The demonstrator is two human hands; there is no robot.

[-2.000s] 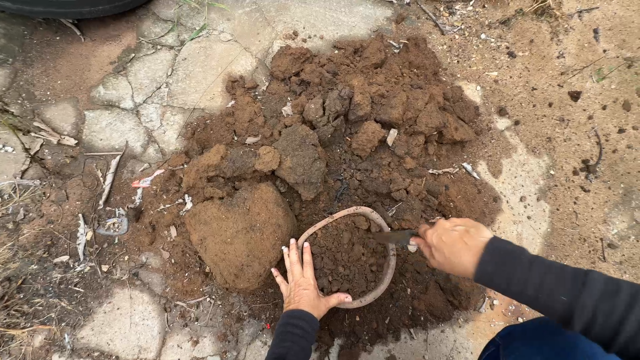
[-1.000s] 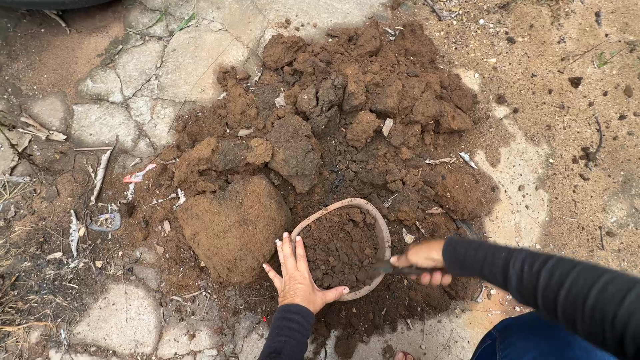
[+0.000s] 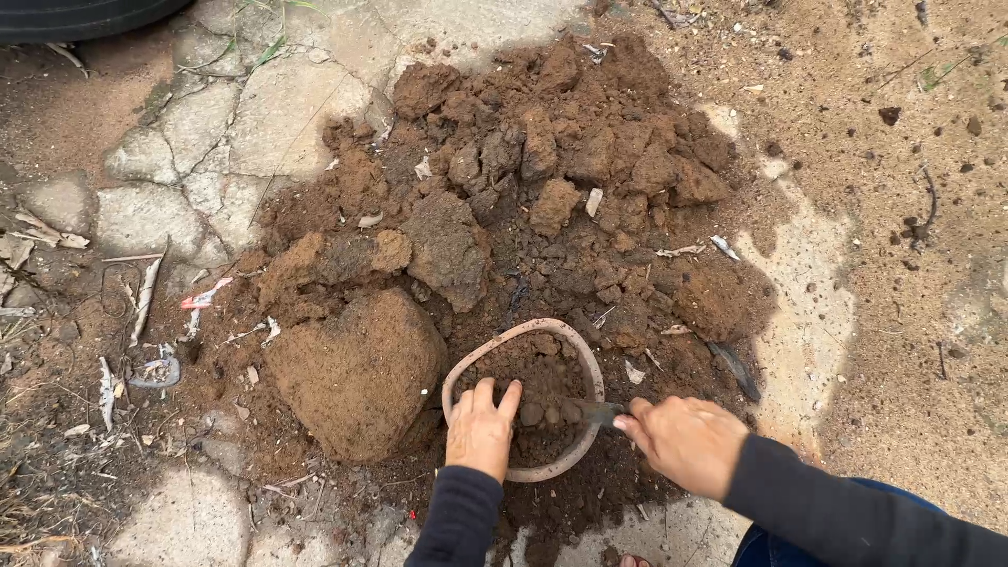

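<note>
A round pot [image 3: 596, 376] with a pale clay-coloured rim stands at the near edge of a heap of brown soil [image 3: 551, 142], with loose soil inside it. My left hand [image 3: 482, 429] lies over the pot's left side, fingertips on the soil inside and fingers slightly apart. In my right hand [image 3: 683, 441] is a small metal trowel [image 3: 600, 413]; its handle is hidden by my fingers. The trowel's blade reaches over the right rim into the pot, with small clods on or against it.
A large rounded lump of earth [image 3: 358, 374] sits left of the pot. Cracked paving [image 3: 291, 114] and a black rounded container [image 3: 79, 20] are at upper left. Sandy ground [image 3: 929, 315] lies to the right. A dark flat shard [image 3: 734, 368] rests on soil beyond my right hand.
My left hand has moved from the pot's left rim onto the soil inside. My right hand has brought the trowel's blade farther into the pot.
</note>
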